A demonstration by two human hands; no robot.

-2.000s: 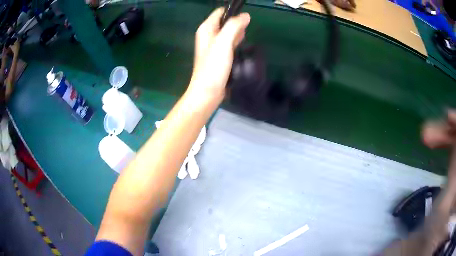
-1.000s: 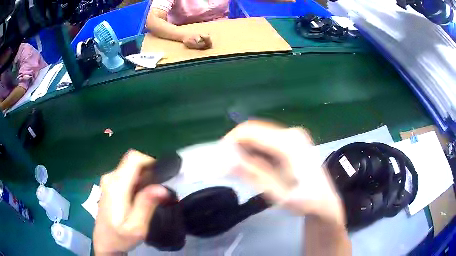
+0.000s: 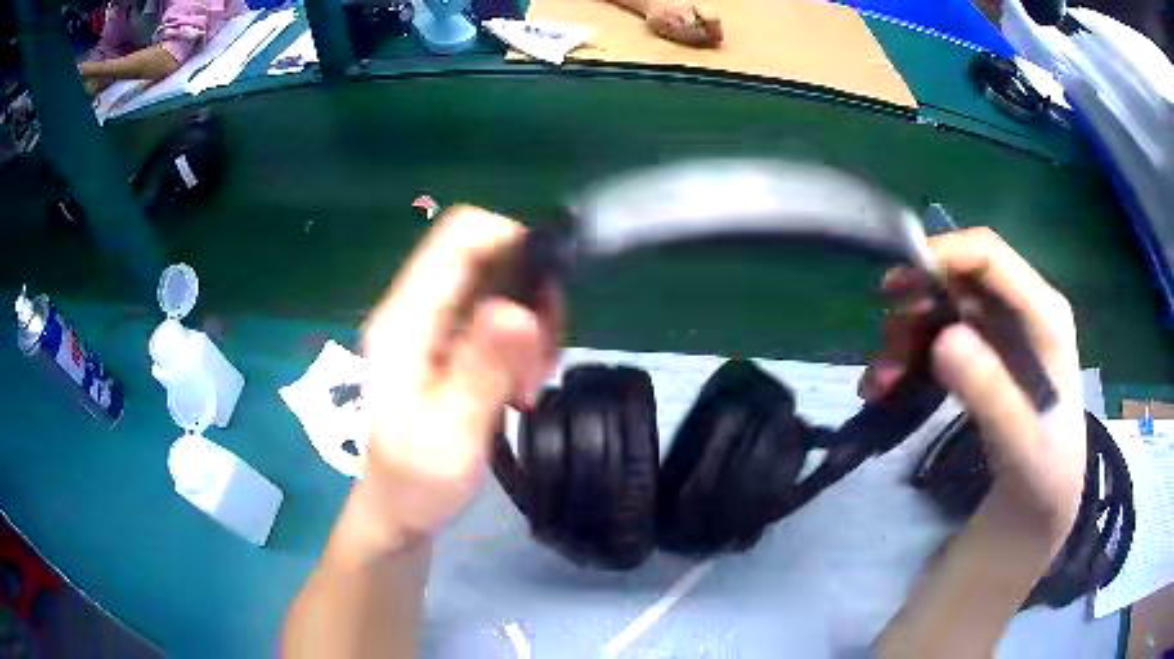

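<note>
Black over-ear headphones [image 3: 595, 466] are held up over the work mat [image 3: 760, 605], band at the top and both ear cups hanging near each other below. The band shows a pale silver shine and is blurred. My left hand [image 3: 451, 373] grips the left end of the band above one cup. My right hand [image 3: 998, 367] grips the right arm of the headphones, with a thin dark pen [image 3: 1017, 354] along its fingers. The wrinkled cushions show on the cups.
White bottles [image 3: 225, 489] with flip lids, a spray can [image 3: 77, 367] and a stained cloth [image 3: 332, 409] are at left. More headphones [image 3: 1101, 515] and a record sheet [image 3: 1139, 502] are at right. Beyond the green conveyor [image 3: 386, 142], a person's hand rests on a tan board [image 3: 785, 52].
The arm reaching over the conveyor came back, and both hands took hold of headphones above the mat. Since then the headphones have been raised and the band turned upward, with the hands spread apart.
</note>
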